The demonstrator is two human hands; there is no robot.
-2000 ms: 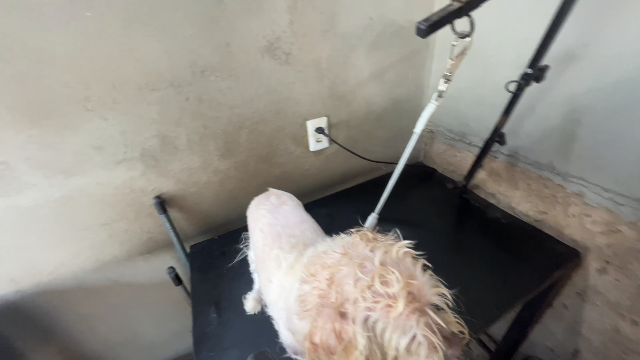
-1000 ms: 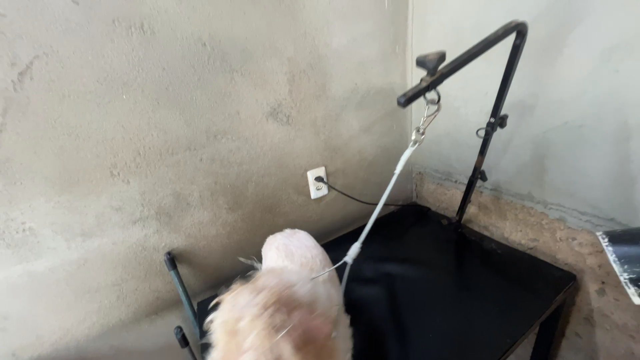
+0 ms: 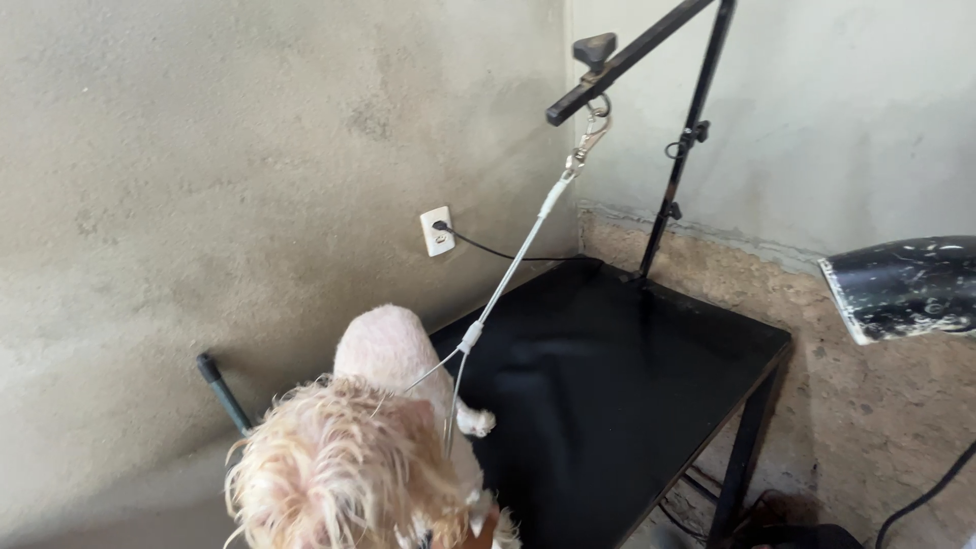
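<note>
A light-coated dog [image 3: 389,347] with a closely clipped body and long curly hair on its head stands at the near left part of a black grooming table [image 3: 595,381]. A thin grooming loop [image 3: 507,274] runs from its neck up to a metal snap clip [image 3: 587,145] on the black grooming arm [image 3: 633,57]. The black, paint-worn nozzle of a dryer [image 3: 903,286] enters from the right edge; whatever holds it is out of view. A small brown patch at the dog's muzzle, at the bottom edge, may be part of my left hand, but this is unclear. My right hand is not visible.
Behind the table is a plastered wall with a white outlet [image 3: 437,231] and a plugged-in black cable [image 3: 496,252]. A dark bar with a black end [image 3: 225,393] rises at the left. Another cable [image 3: 926,496] hangs at the lower right, beside the table leg [image 3: 743,473].
The dryer nozzle reaches further into view from the right; two seconds ago it was not visible. The dog's head was further right two seconds ago. The view has shifted.
</note>
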